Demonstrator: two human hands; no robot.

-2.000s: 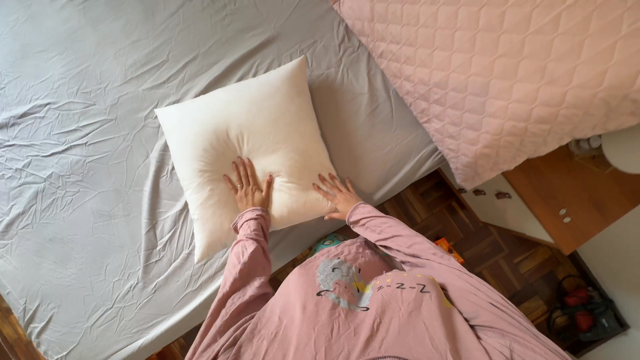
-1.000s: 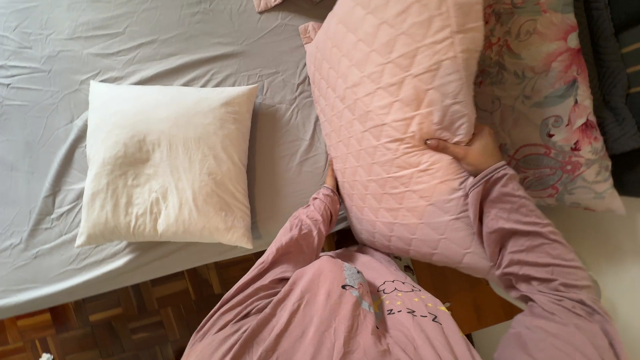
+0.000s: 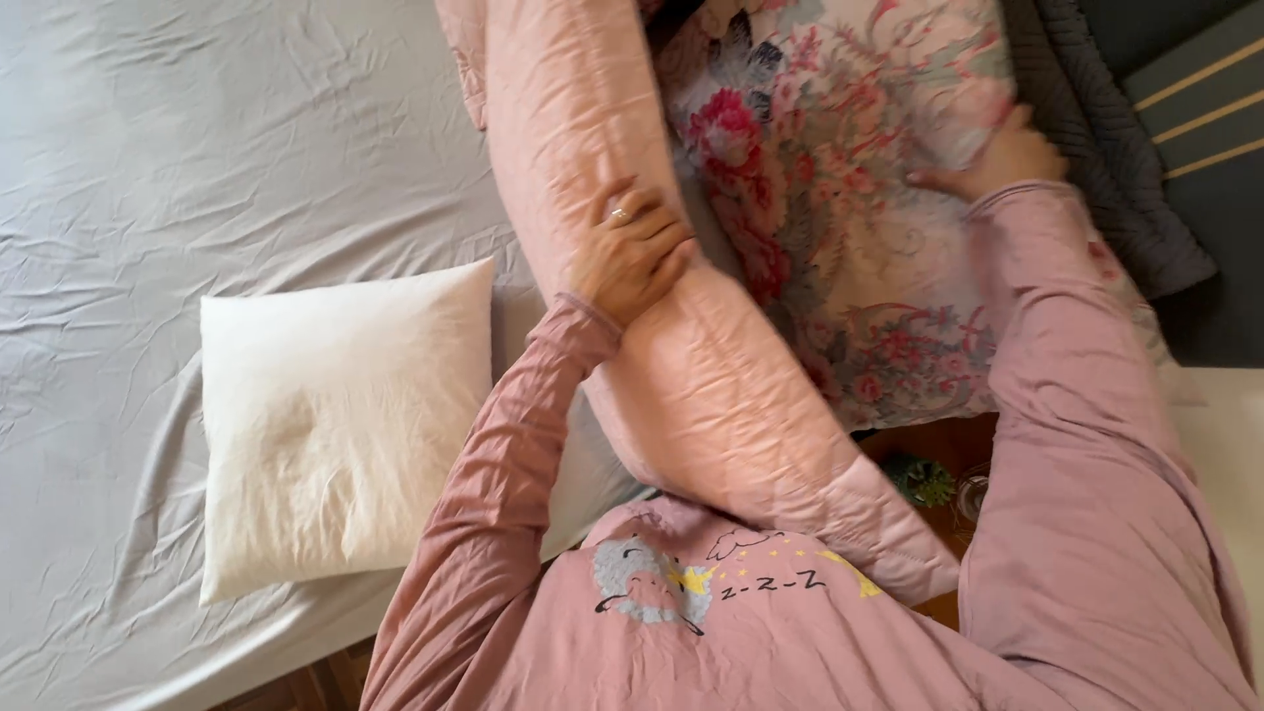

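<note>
My left hand (image 3: 637, 247), with a ring on one finger, lies curled over the edge of a pink quilted pillow (image 3: 721, 385), which stands tilted between me and the bed's far part. At the upper right, my right hand (image 3: 997, 158) is on a floral-print pillow (image 3: 869, 227), near its far side; motion blurs it, and its grip is unclear. A cream square cushion (image 3: 346, 425) with a dent in its middle rests on the grey bed sheet (image 3: 326, 138), left of my left forearm.
Dark quilted fabric (image 3: 1076, 148) lies beyond the floral pillow, beside a dark panel with light stripes (image 3: 1205, 118). A green plant (image 3: 923, 479) shows below, near the wooden floor. A pale surface (image 3: 1224, 425) borders the right edge.
My right hand has moved from the pink pillow to the floral one. My left hand has come up onto the pink pillow, which is now more edge-on. Earlier both hands were at the cream cushion.
</note>
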